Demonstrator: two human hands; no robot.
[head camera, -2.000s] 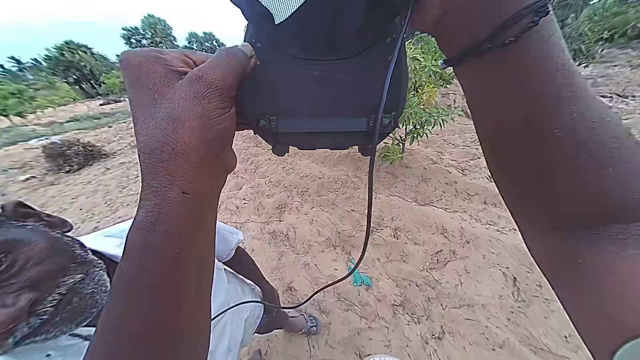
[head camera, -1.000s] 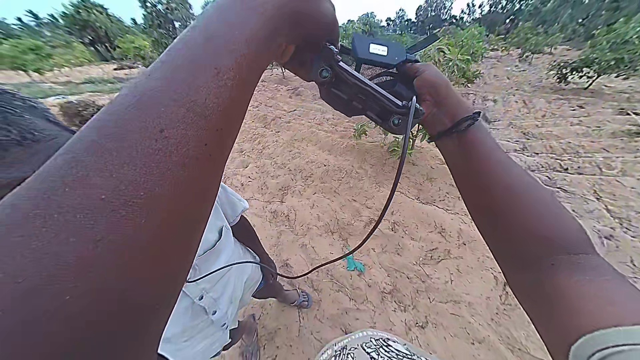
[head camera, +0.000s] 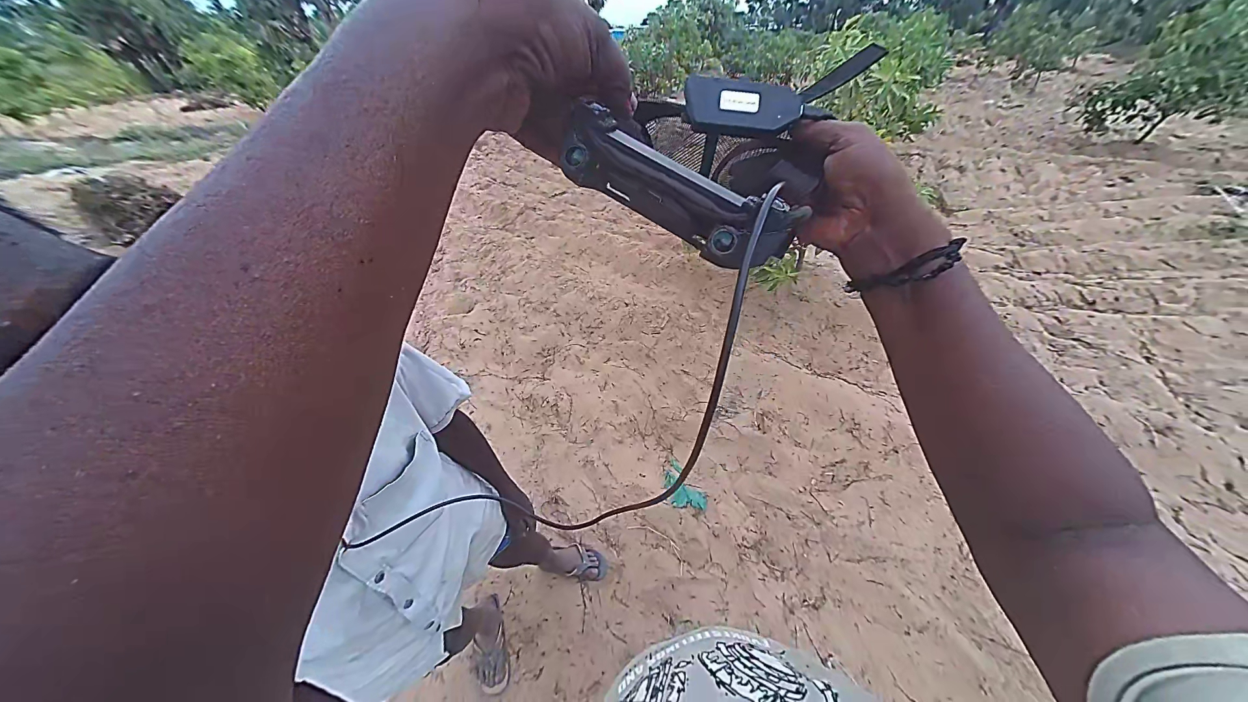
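Note:
A black head-mounted device (head camera: 673, 190) with two round lenses, a mesh strap and a small black box (head camera: 743, 105) is held up at the top centre. My left hand (head camera: 570, 73) grips its left end, the fingers partly hidden behind it. Around the strap side at its right end is my right hand (head camera: 858, 185), with a dark cord bracelet (head camera: 912, 268) at the wrist. A black cable (head camera: 721, 375) hangs from the device's right end and curves down to the left, across a person's white garment.
A person in white clothing (head camera: 419, 526) and sandals stands close at the lower left. Sandy ground (head camera: 780, 468) bears a green scrap (head camera: 685, 490). Shrubs (head camera: 882, 73) grow behind the device, with a leafy small tree (head camera: 1160, 83) at the upper right.
The device has turned from its broad dark face to a slanted edge with lenses. My left forearm now crosses the left side of the view, and my right hand has come into sight on the device.

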